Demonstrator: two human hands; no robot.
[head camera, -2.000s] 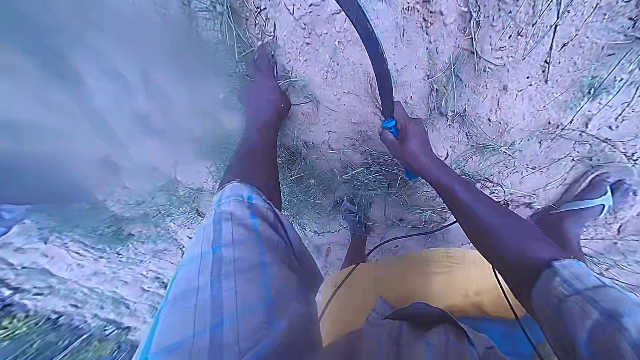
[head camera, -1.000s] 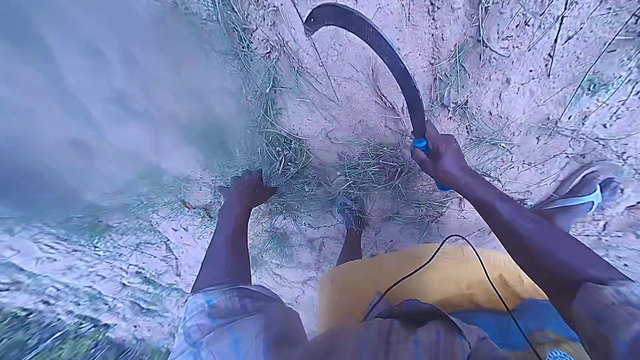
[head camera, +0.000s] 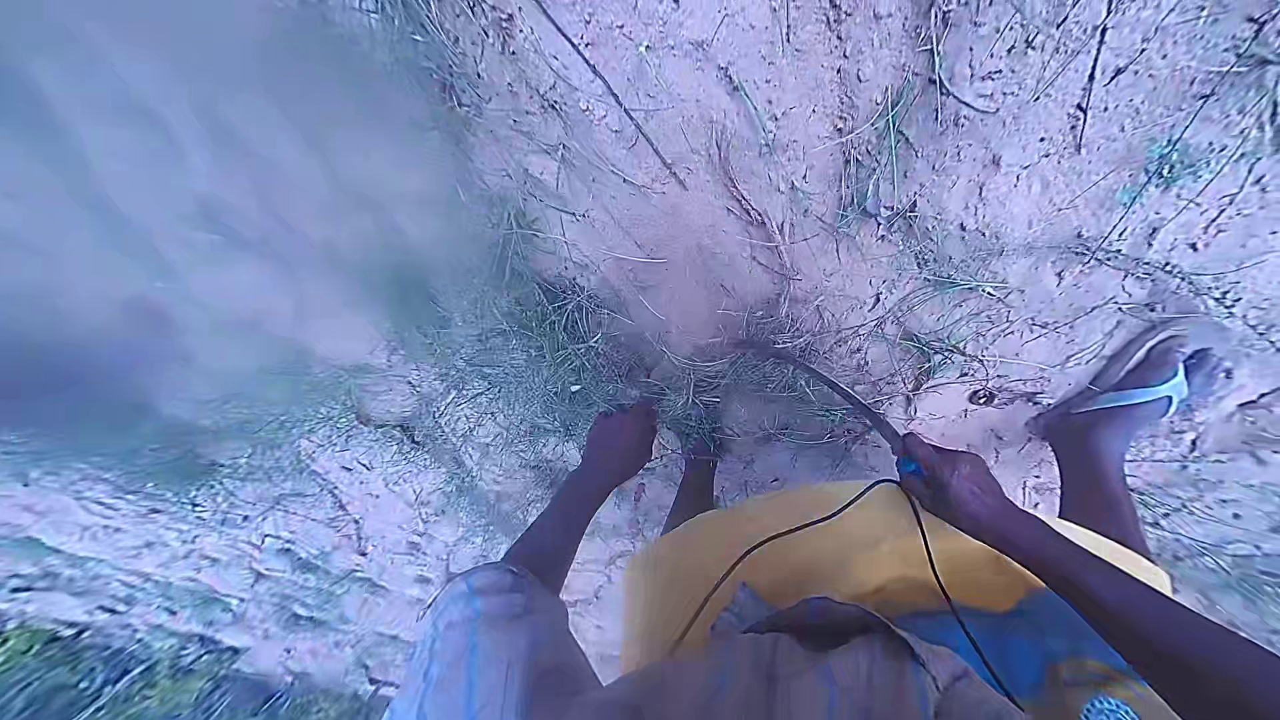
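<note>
My right hand is closed around the blue handle of a sickle. Its curved dark blade reaches left and up to the dry grass, where the tip blurs into the stalks. At the lower edge of the grass tuft is my left hand, fingers curled in; whether it grips stalks cannot be told. Cut or loose grass lies between the hand and the blade, over my left foot, which is mostly hidden.
My right foot in a sandal with a pale strap stands on the sandy ground at right. A black cord hangs over the yellow and blue cloth at my waist. Thin dry stems lie ahead. The upper left is blurred.
The sickle has come down from a raised position, its blade now low at the grass near my feet. My left hand, farther forward two seconds ago, is now close to my left foot.
</note>
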